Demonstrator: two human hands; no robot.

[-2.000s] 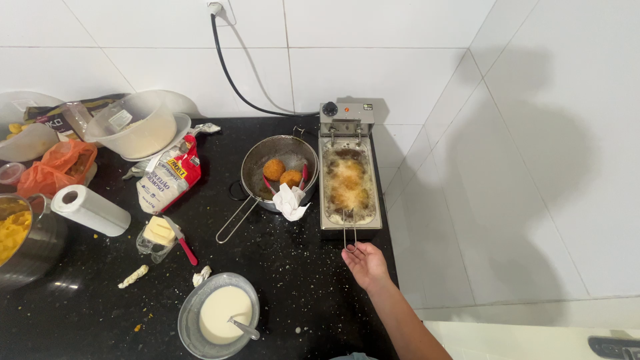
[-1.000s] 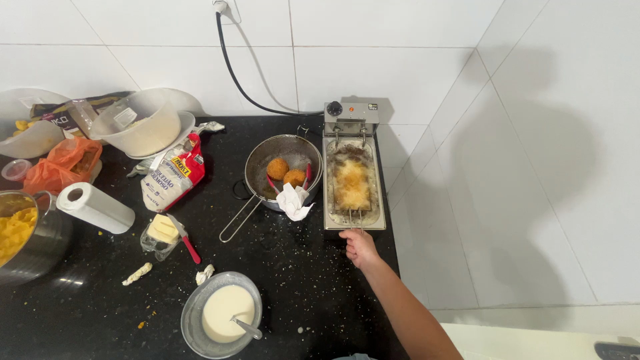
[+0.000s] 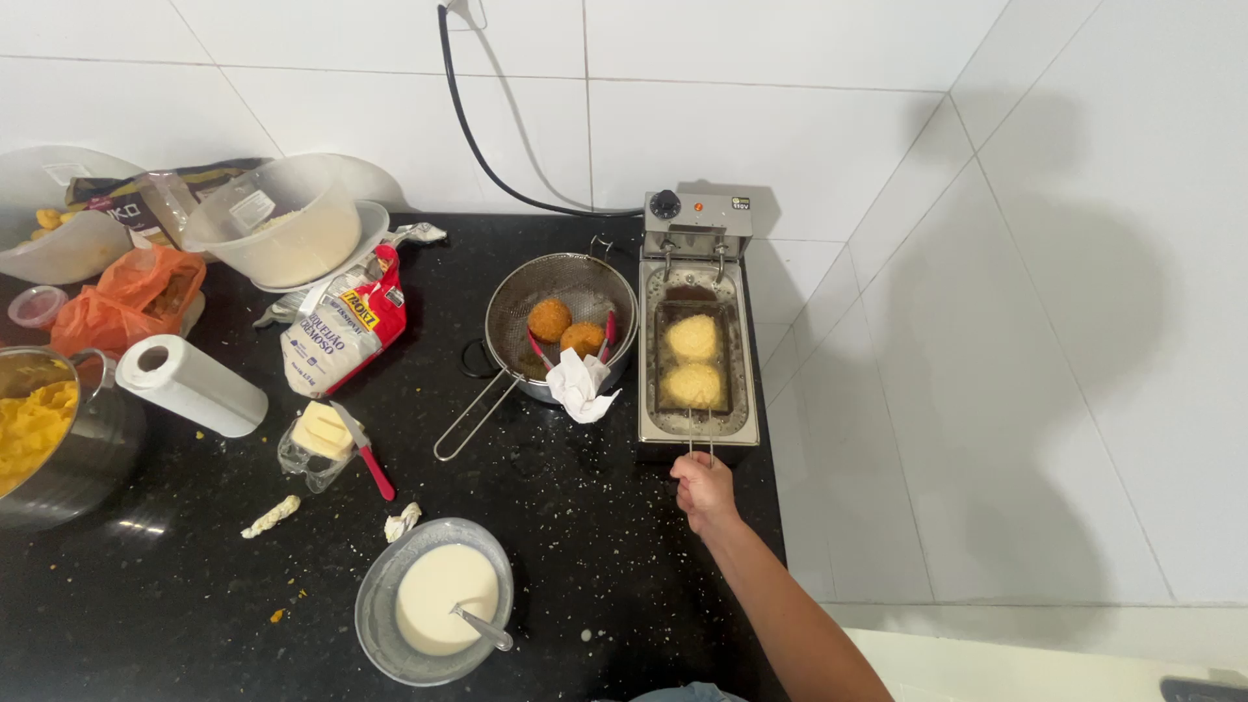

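My right hand point(image 3: 704, 489) is closed around the wire handle point(image 3: 701, 444) of the frying basket. Two pale golden balls of food point(image 3: 691, 338) lie in that basket, in the oil of the electric deep fryer point(image 3: 749, 390). To the left, a mesh strainer point(image 3: 509, 300) rests on a pan and holds two browned balls point(image 3: 550, 320), red-handled tongs point(image 3: 610, 330) and a crumpled white paper towel point(image 3: 580, 387). My left hand is out of view.
Nearer the front stands a bowl point(image 3: 375, 634) of white liquid with a spoon point(image 3: 481, 627). Further left are a red-handled knife point(image 3: 375, 473) by butter point(image 3: 323, 432), a paper roll point(image 3: 205, 390), a creamy cheese bag point(image 3: 336, 336), a metal pot point(image 3: 102, 458) and a plastic bowl point(image 3: 327, 210).
My right hand was open at the basket handle two seconds ago and has closed on it. The heavy bubbling over the frying balls has dropped, and both now show plainly.
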